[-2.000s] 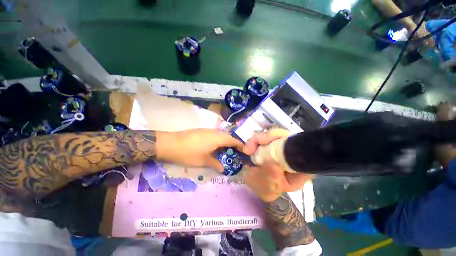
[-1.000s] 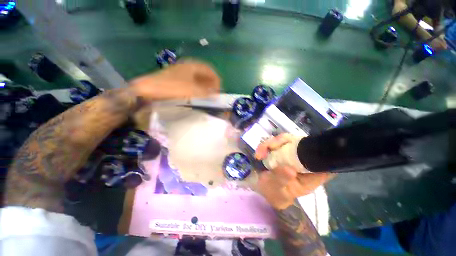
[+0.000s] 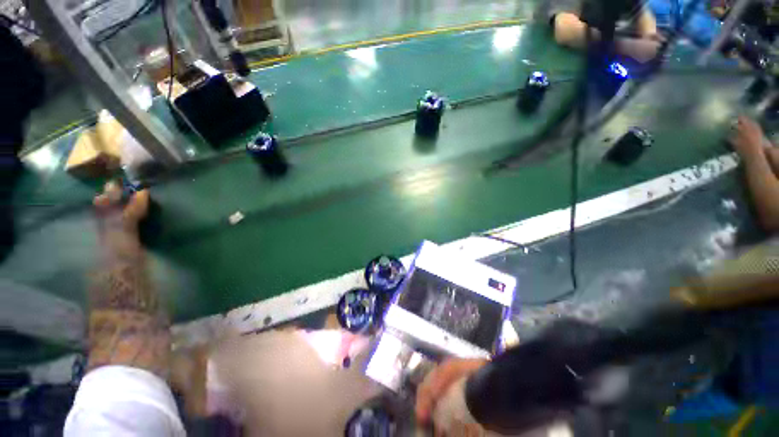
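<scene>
My left hand (image 3: 122, 205) is stretched far out over the green conveyor at the left. A dark unit shows partly at its fingers; blur hides whether it is gripped. My right hand (image 3: 446, 394) is closed around the pale nose of the black electric screwdriver (image 3: 538, 375), low at the right. The driver's tip is hidden. A black unit with a round circuit board (image 3: 370, 422) is on the mat at the bottom edge, partly cut off. The white screw feeder (image 3: 453, 303) stands just beyond my right hand.
Two units (image 3: 384, 273) (image 3: 357, 309) stand against the feeder's left side by the white rail (image 3: 547, 226). Several units are spaced along the conveyor (image 3: 342, 230). A black box (image 3: 220, 107) is beyond it. Another person's hand and arm (image 3: 756, 162) are at the right. A cable (image 3: 575, 205) hangs down.
The view has tilted up and left towards the conveyor. My left hand has moved from the work unit, across the rail and far out over the conveyor. My right hand still holds the screwdriver.
</scene>
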